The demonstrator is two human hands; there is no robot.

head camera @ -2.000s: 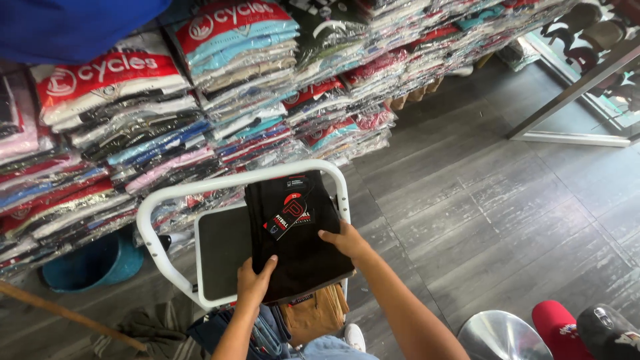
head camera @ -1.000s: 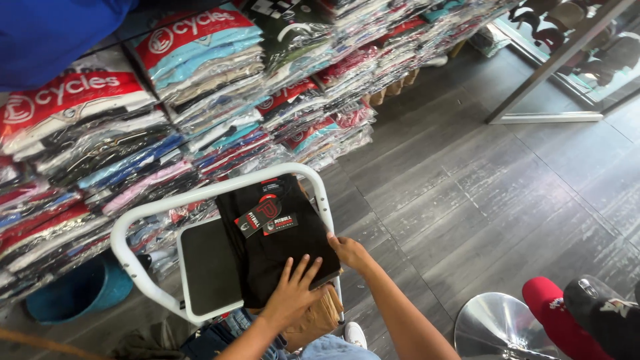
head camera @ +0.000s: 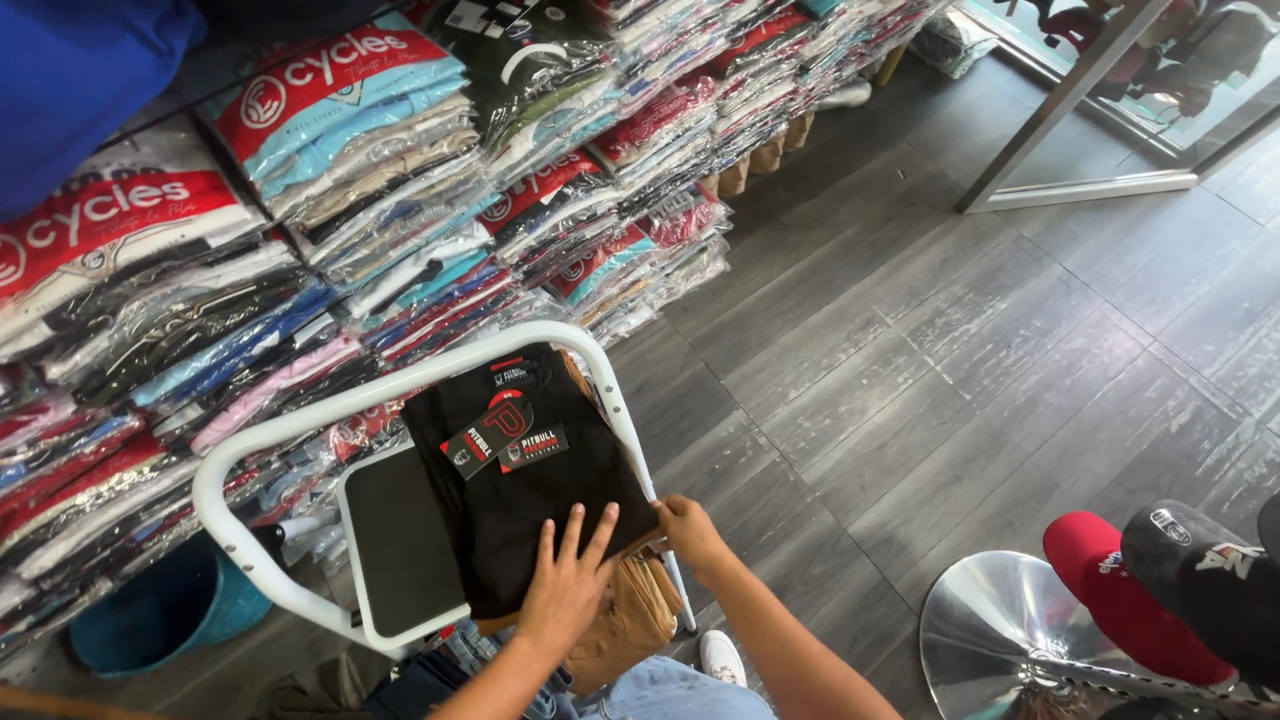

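A folded black garment [head camera: 540, 490] with several hang tags [head camera: 533, 446] lies on a stack at the white-framed step stool [head camera: 400, 385]. My left hand [head camera: 565, 580] rests flat on its lower part with the fingers spread. At the garment's right lower corner, my right hand [head camera: 690, 535] pinches the edge between thumb and curled fingers. Below the black garment, folded tan trousers [head camera: 625, 610] show, and dark blue jeans [head camera: 425, 685] lie at their left. The stool's black step [head camera: 400, 540] is bare left of the garment.
Stacks of garments in clear plastic bags [head camera: 350, 130] fill the left and top. A teal bucket [head camera: 170, 610] stands below them. At the lower right are a round chrome stand base [head camera: 1000, 640] and caps [head camera: 1120, 590]. A metal-framed glass door [head camera: 1080, 110] is at the upper right.
My left hand has moved from the garment's lower left edge to lie flat on top of it. My right hand has moved from the garment's top to its right corner.
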